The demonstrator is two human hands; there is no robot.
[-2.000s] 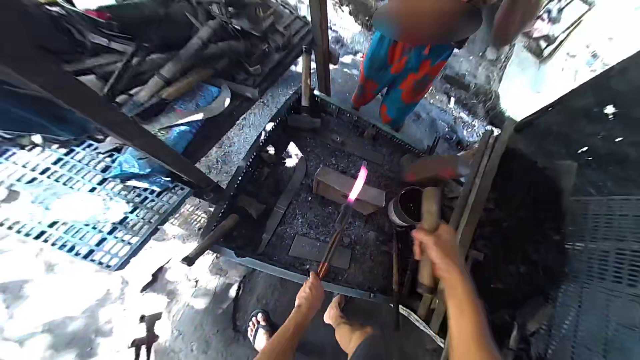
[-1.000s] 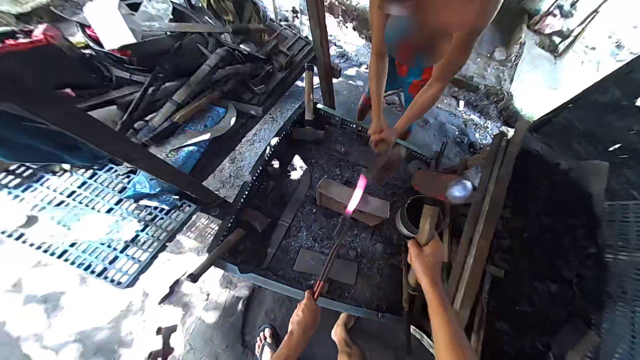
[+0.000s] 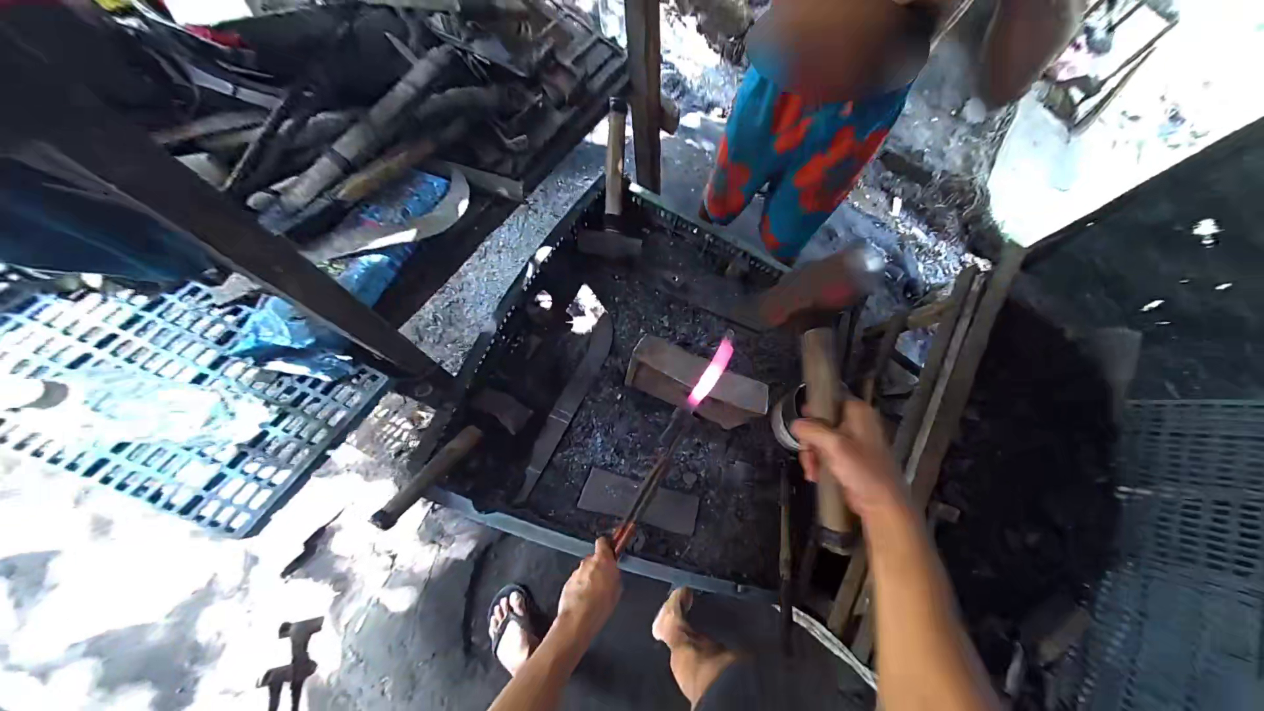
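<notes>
My left hand point(image 3: 591, 590) grips the handles of long metal tongs point(image 3: 652, 484). At their far end a glowing hot metal piece point(image 3: 711, 373) lies across a block-shaped anvil point(image 3: 750, 392). My right hand point(image 3: 851, 456) is closed around the wooden handle of a hammer point(image 3: 828, 494), raised right of the anvil; its head is blurred. Near that hand stands a round container point(image 3: 787, 420), partly hidden. A long dark blade point(image 3: 568, 405) lies left of the anvil, and a flat metal plate point(image 3: 637, 501) lies below it.
A person in patterned trousers point(image 3: 810, 148) stands beyond the tray-like work bed point(image 3: 553, 538). Two other hammers rest at its edges, one upper point(image 3: 614, 168), one left point(image 3: 430, 477). Wooden planks point(image 3: 953, 365) border the right. Wood pieces point(image 3: 365, 128) and a curved blade point(image 3: 434, 219) lie upper left.
One second ago the other person leaned in with both arms over the anvil; now that person is more upright and those arms are back. My left hand still holds the tongs with the glowing piece.
</notes>
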